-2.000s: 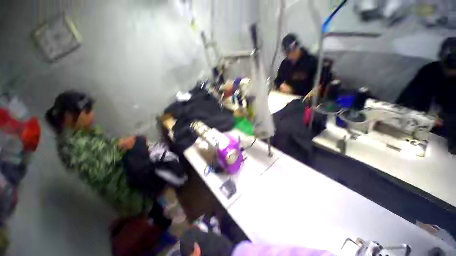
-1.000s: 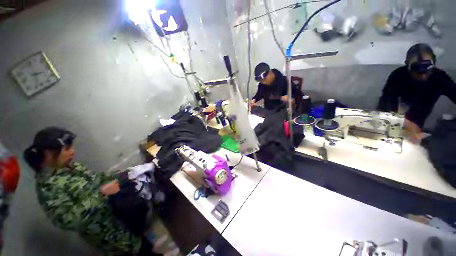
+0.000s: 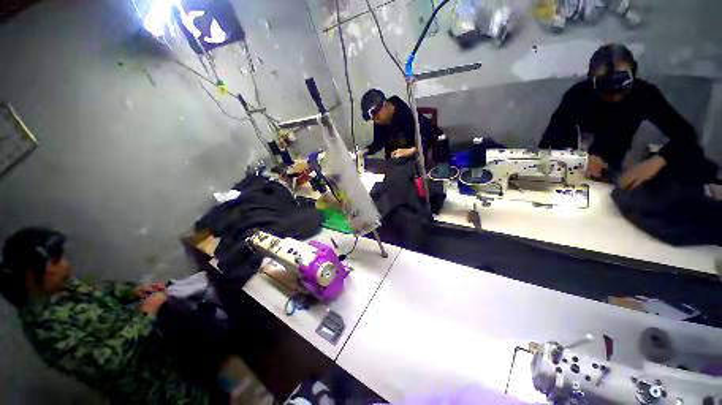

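Note:
Neither of my hands shows. A pale purple blur lies at the bottom edge; I cannot tell what it is. Nearest in front of me is a white machine table. A white lockstitch machine head with black dots sits at its lower right, cut off by the edge. A second lockstitch machine with a purple handwheel end stands at the far left end. Small blue-handled snips and a grey rectangular box lie beside it.
A person in camouflage sits at left with dark cloth. Black garments are heaped behind the second machine, near a green basket. Two people in black work behind, one at a white machine. A dark trough separates the tables.
The view has swung right, so the tables and people sit further left and my machine shows more. The person in camouflage is lower in the view. The purple sleeve-like shape has mostly dropped out.

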